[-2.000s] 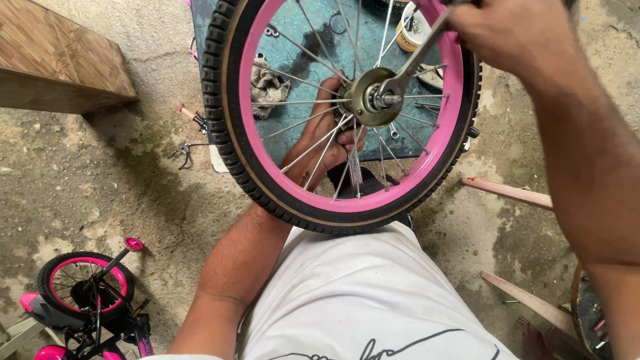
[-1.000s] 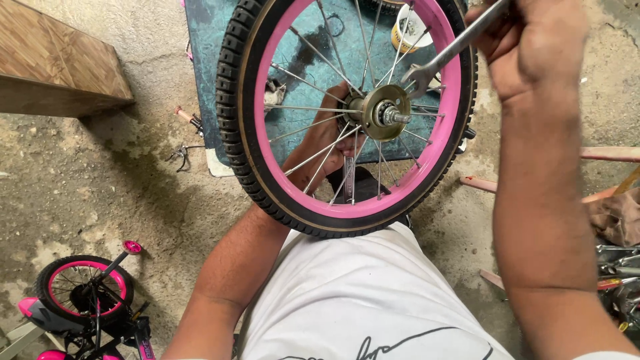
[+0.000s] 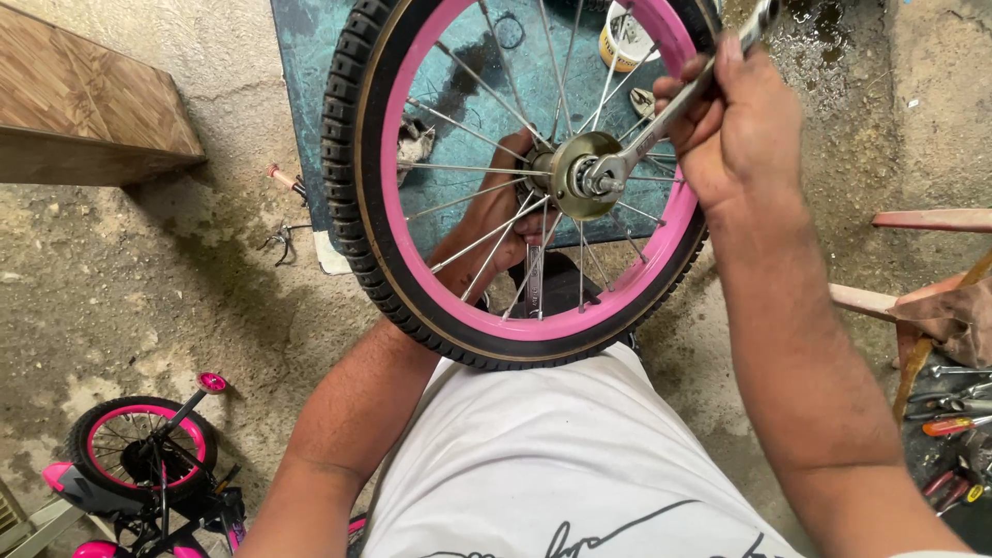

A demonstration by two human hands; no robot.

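A small bicycle wheel with a pink rim (image 3: 418,256) and black tyre stands on edge in front of my white shirt. My right hand (image 3: 736,124) grips a steel open-end wrench (image 3: 670,112), whose jaw sits at the nut on the near end of the axle (image 3: 608,184). Behind the spokes, my left hand (image 3: 504,209) is closed around the far side of the hub (image 3: 535,170), partly hidden by it. A second wrench (image 3: 534,283) points down from under my left fingers; its upper end is hidden.
Behind the wheel is a blue-green tabletop (image 3: 306,101) with a white tub (image 3: 628,39), pliers (image 3: 642,101) and a rag (image 3: 415,143). A small pink and black bicycle (image 3: 147,449) lies lower left. Screwdrivers (image 3: 949,425) and other tools lie lower right; a wooden block (image 3: 85,93) stands upper left.
One second ago the wrench's jaw was off the axle, up and to the right of the hub; now it is at the axle nut. My left hand has stayed behind the hub.
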